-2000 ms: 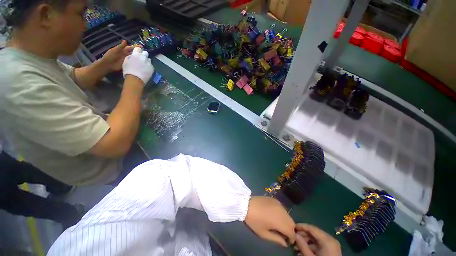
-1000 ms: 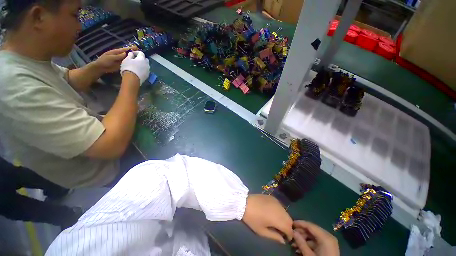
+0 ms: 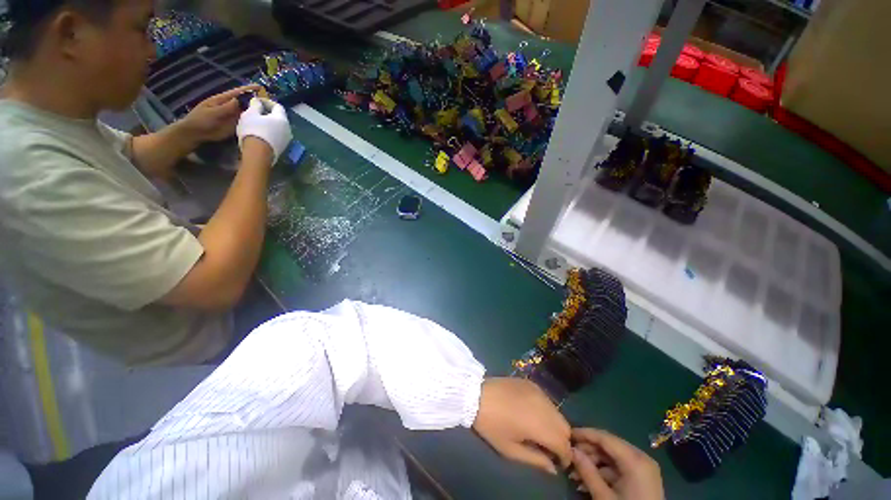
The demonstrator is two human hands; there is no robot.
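My left hand [image 3: 523, 423] is bare, in a white striped sleeve, at the bottom right of the view. My right hand [image 3: 615, 467] meets it fingertip to fingertip, cut off by the lower edge. The fingers of both hands are curled together; whatever lies between them is too small or hidden to tell. One curved stack of dark screen modules [image 3: 591, 332] with gold flex tails stands just beyond my left hand. A second such stack [image 3: 718, 420] stands to the right of my right hand. A joined watch unit [image 3: 408, 206] lies on the green bench farther left.
A pale rail and upright post [image 3: 572, 137] stand behind the stacks. A white blister tray [image 3: 703, 273] bears dark parts. Coloured binder clips [image 3: 469, 98] are piled beyond the rail. Crumpled wipes [image 3: 828, 454] lie at right. A neighbouring worker [image 3: 98, 195] sits at left, near black trays.
The view has shifted slightly. My hands stay together in nearly the same place, with only small finger movement. The neighbour's hands have moved a little.
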